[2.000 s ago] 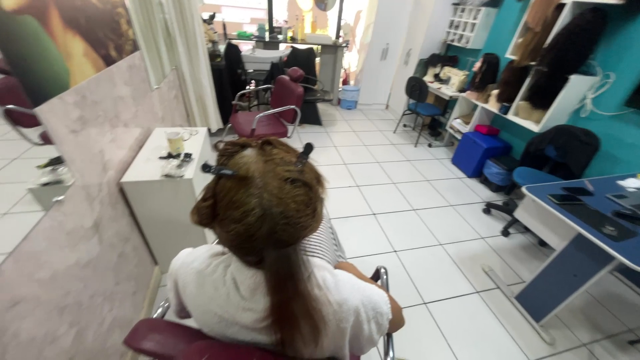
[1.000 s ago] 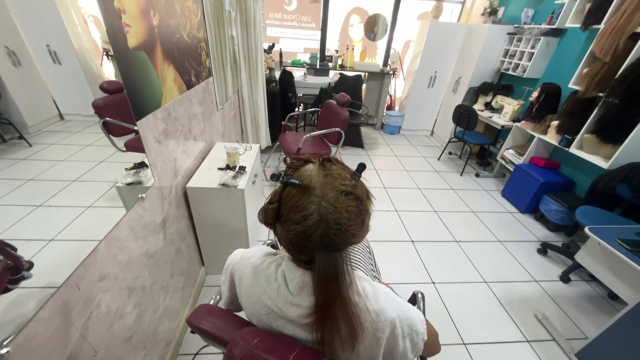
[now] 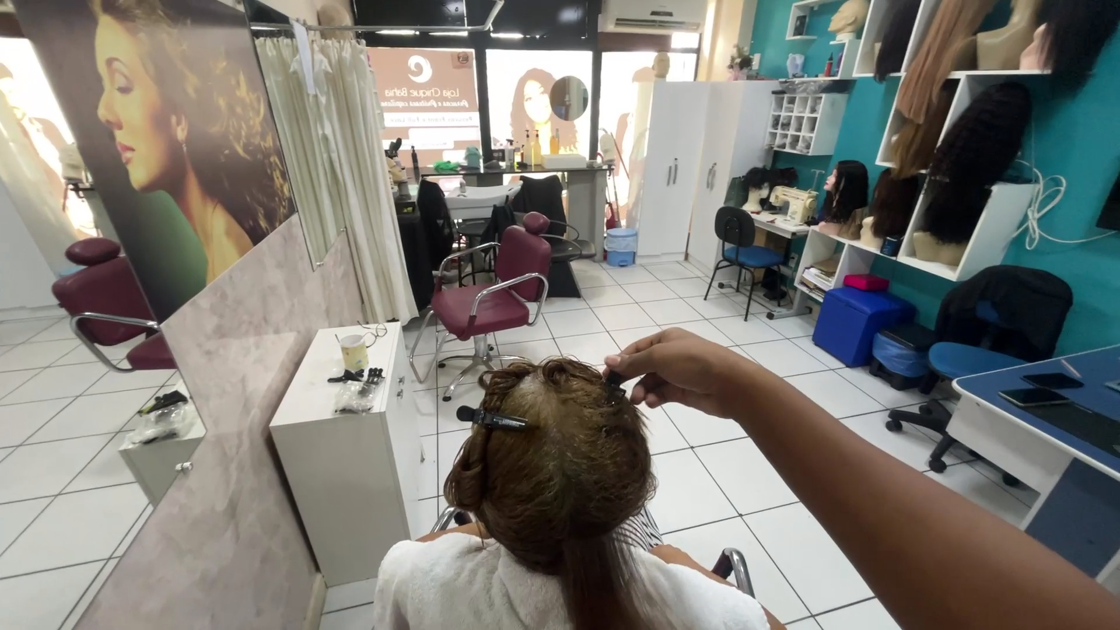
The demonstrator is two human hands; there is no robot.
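Observation:
A seated person, seen from behind, has sectioned brown hair (image 3: 560, 455) and a white towel (image 3: 490, 582) over the shoulders. My right hand (image 3: 682, 372) reaches in from the right, its thumb and fingers pinching a black hair clip (image 3: 615, 381) at the upper right of the head. Another black hair clip (image 3: 492, 419) lies across the hair at the upper left. A lower length of hair hangs down the back over the towel. My left hand is out of view.
Left of the person, a white cabinet (image 3: 350, 472) holds a cup (image 3: 354, 353), black clips and a plastic bag. A mirror stands along the left wall. Ahead is a burgundy salon chair (image 3: 490, 293). A blue-topped desk (image 3: 1059, 394) is at the right, below shelves of wigs.
My right hand has come into view from the right and taken hold of the clip at the upper right of the head. The view has tilted upward.

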